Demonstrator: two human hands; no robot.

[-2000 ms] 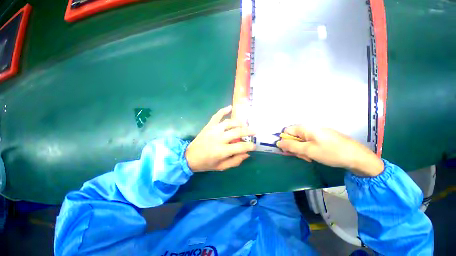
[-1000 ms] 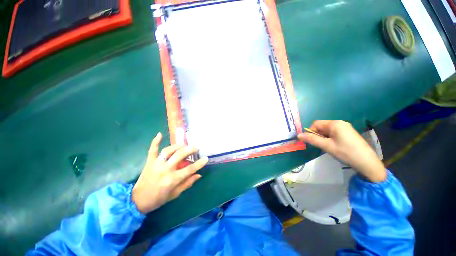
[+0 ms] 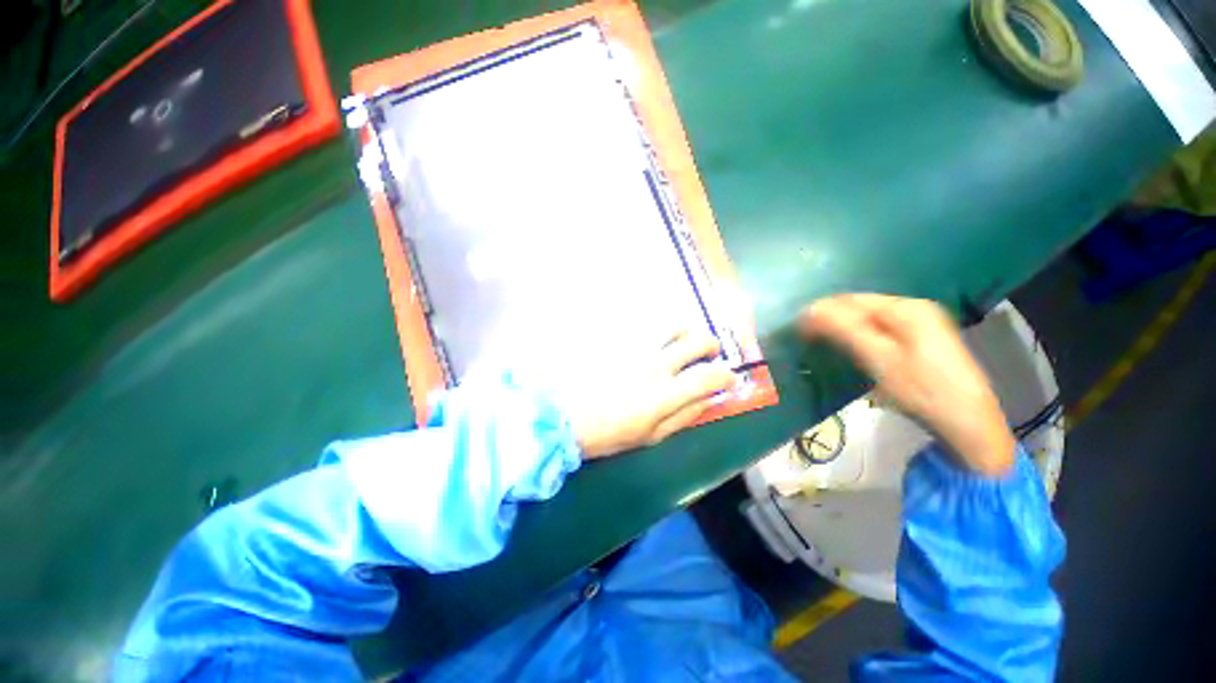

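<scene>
A display panel (image 3: 534, 214) with a glaring whitish face and black edge lines lies on a red-orange foam pad (image 3: 678, 127). My left hand (image 3: 660, 400) rests with spread fingers on the panel's near right corner. My right hand (image 3: 907, 360) is blurred, just right of that corner above the bench edge. Its fingers are bent together; whether it holds tape cannot be told. A short dark strip sticks out at the corner by my left fingertips.
A dark panel (image 3: 174, 114) waits on another red-orange pad at upper left. A large tape roll (image 3: 1027, 43) and a white sheet (image 3: 1158, 67) lie at upper right. A whitish waste bucket (image 3: 867, 514) with a tape coil (image 3: 819, 440) inside stands below the bench edge.
My left hand has moved right, from the panel's near left corner to its near right corner. My right hand has moved slightly, staying near the right corner. The view has shifted.
</scene>
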